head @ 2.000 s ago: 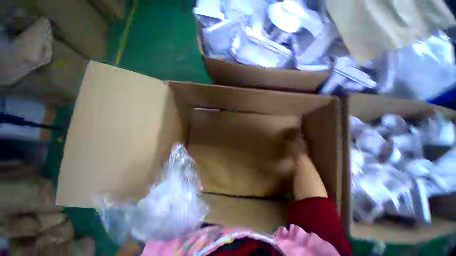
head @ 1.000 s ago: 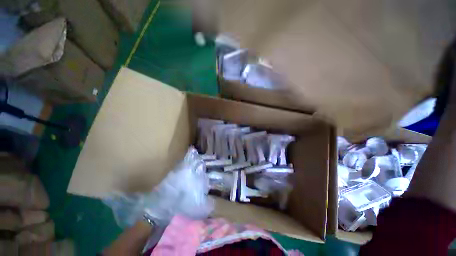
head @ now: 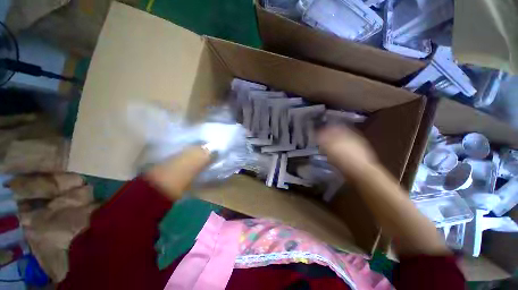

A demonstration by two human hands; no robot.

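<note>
The working carton (head: 295, 212) stands open in front of me, its long flap out to the left. Several white moulded parts (head: 275, 116) stand in rows inside it. My left hand (head: 222, 136), in a white glove, is blurred at the carton's left side with a bunch of clear poly bags (head: 164, 133) at it; its finger grip is hard to make out. My bare right hand (head: 341, 141) reaches into the right part of the carton, at the parts there. It is blurred, and its fingertips and any hold are unclear.
A receiving carton (head: 483, 269) with loose white parts stands to the right. A second parts carton (head: 335, 54), heaped with parts, is beyond, with brown sheet (head: 488, 34) over its right. Brown wrapped bundles (head: 51, 198) and a black fan (head: 28, 69) are at the left.
The brown sheet that lay flat in the carton has been lifted away to the far right, uncovering the rows of parts. My right hand has come back into the carton; my left has moved up.
</note>
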